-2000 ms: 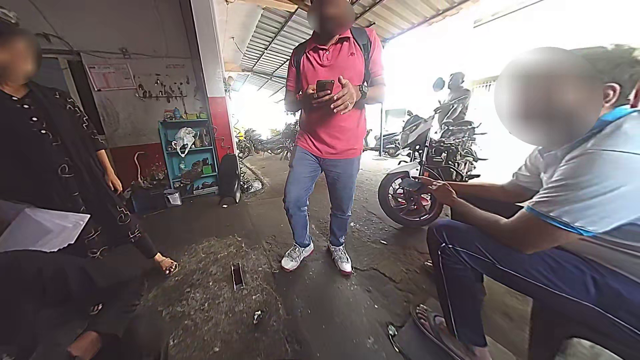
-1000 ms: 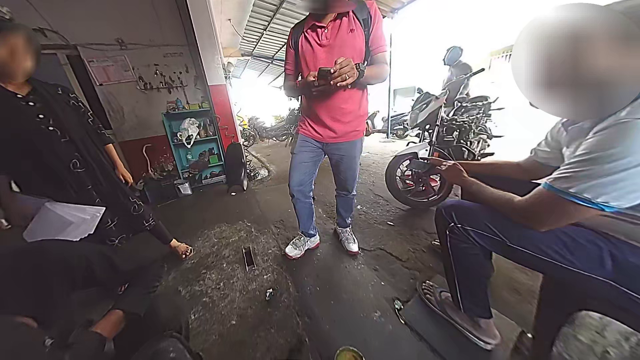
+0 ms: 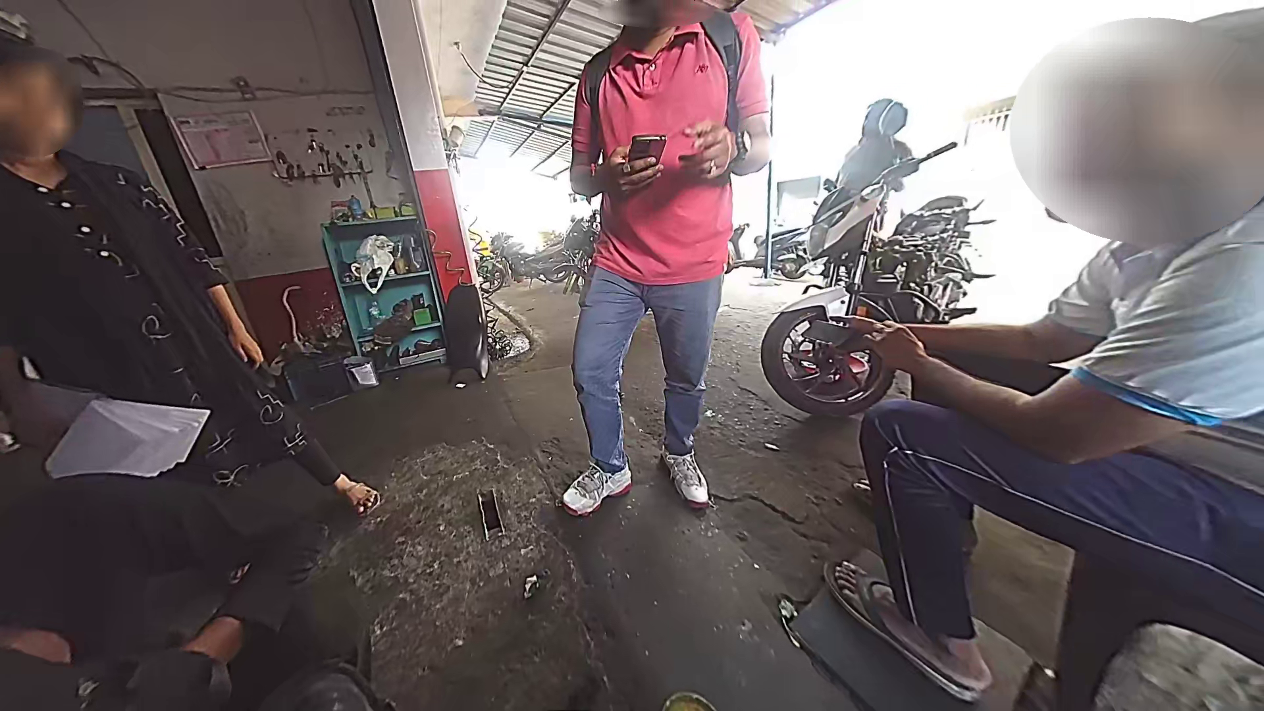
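Neither of my hands can be made out. Dark clothing with patches of bare skin (image 3: pixel 219 638) fills the lower left; whose it is cannot be told. Facing me, a standing person in a red polo shirt (image 3: pixel 681 197) holds a mobile phone (image 3: pixel 648 149) in one hand, the other hand raised beside it. At the right, a seated person in dark track pants (image 3: pixel 987 484) holds a dark phone-like object (image 3: pixel 831 333) in both hands. A person in black patterned clothing (image 3: pixel 118 296) stands at the left, near white paper sheets (image 3: pixel 133 437).
A small channel-shaped piece (image 3: pixel 491 514) lies on the rough floor. Behind are a teal shelf (image 3: pixel 380 222) with workshop items, a black upright object (image 3: pixel 466 334) and a motorcycle (image 3: pixel 859 286). A dark flat slab (image 3: pixel 849 642) lies under the seated person's sandal (image 3: pixel 894 627).
The standing person's hands were together at the phone a second ago; one is now lifted away from it. The seated person still holds the dark object.
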